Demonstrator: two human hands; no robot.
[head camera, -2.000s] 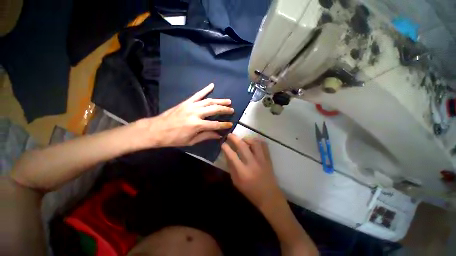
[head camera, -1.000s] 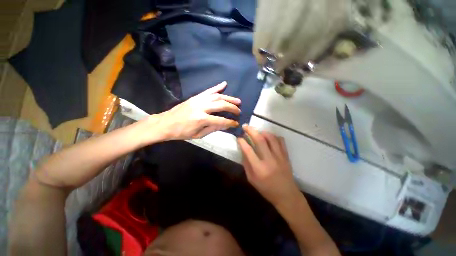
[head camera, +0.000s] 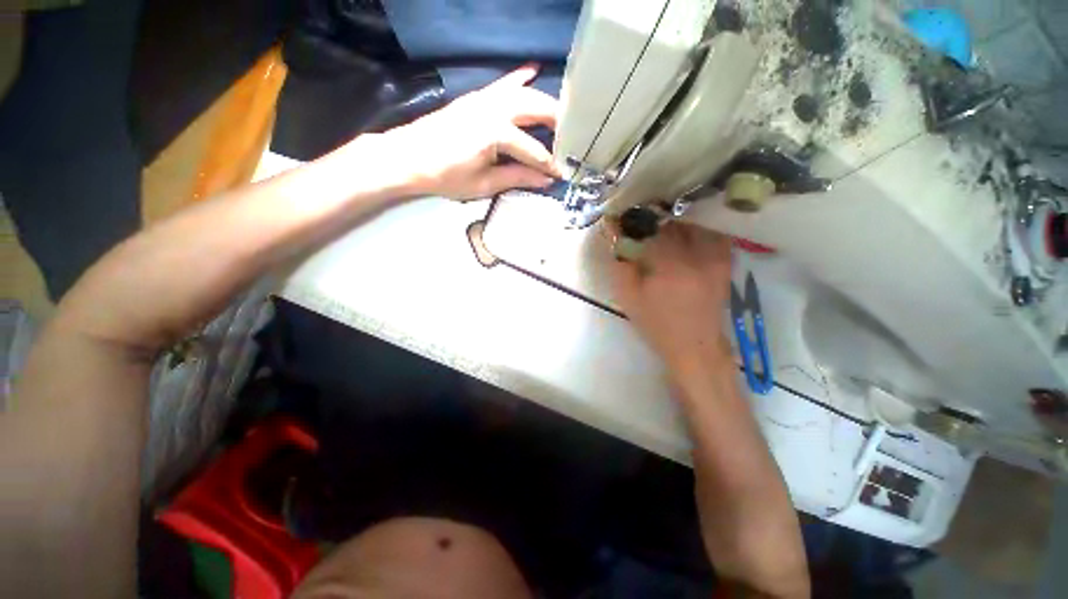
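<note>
The dark blue garment piece lies beyond my left hand, running in behind the white sewing machine head. My left hand is left of the presser foot, thumb and forefinger together on a small dark edge of the cloth. My right hand lies on the table right of the foot, under the head. Its fingertips are hidden behind the knobs, so its hold cannot be seen. Blue-handled thread snips lie right of my right hand.
Dark cut panels lie on cardboard with orange tape at the left. Shiny black cloth lies beyond my left forearm. A red stool stands below the white table edge. A small white-framed panel is at the right.
The dark blue cloth has moved away from the table's front edge, uncovering the white top. My left hand has moved up beside the foot. My right hand has moved right, under the head.
</note>
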